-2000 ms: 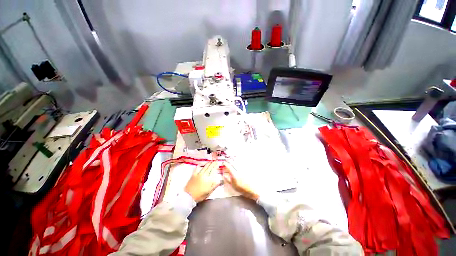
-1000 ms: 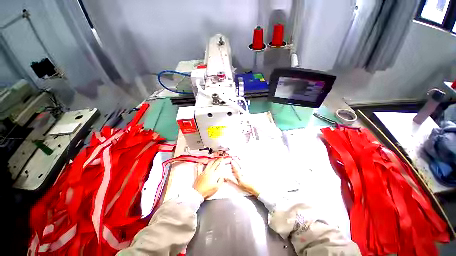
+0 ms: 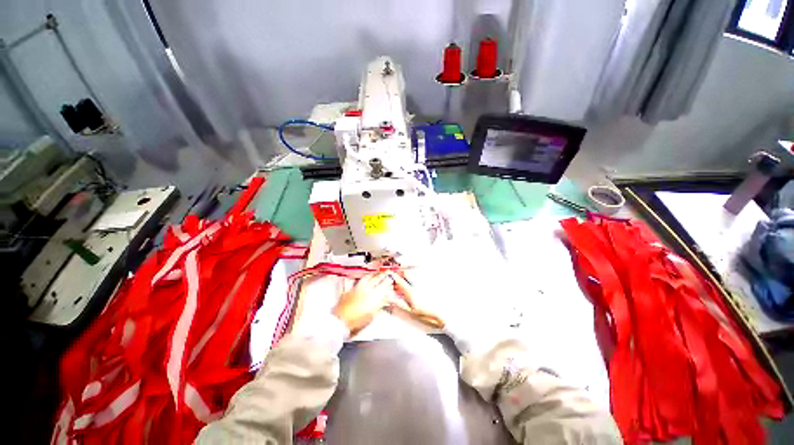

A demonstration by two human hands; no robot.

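A red strap [image 3: 329, 269] with a pale stripe runs from the left side of the plate to the needle area under the white sewing machine head [image 3: 380, 217]. My left hand [image 3: 364, 300] lies at the strap's end just in front of the head, fingers pointing forward. My right hand [image 3: 416, 300] is beside it, fingertips close to the left ones at the strap end. The fingertips and strap end are small and overexposed, so the exact grip of either hand does not show. The needle and clamp cannot be made out clearly.
A tangled left pile of straps [image 3: 187, 322] and a right pile of straps [image 3: 670, 322] flank the plate. Behind are a control screen [image 3: 528, 149], blue box [image 3: 444, 142], red thread cones [image 3: 487, 59], blue air hose [image 3: 292, 143] and tape roll [image 3: 606, 199].
My hands have shifted slightly and stay near the needle area. The strap still runs in from the left. The whole view has moved a little.
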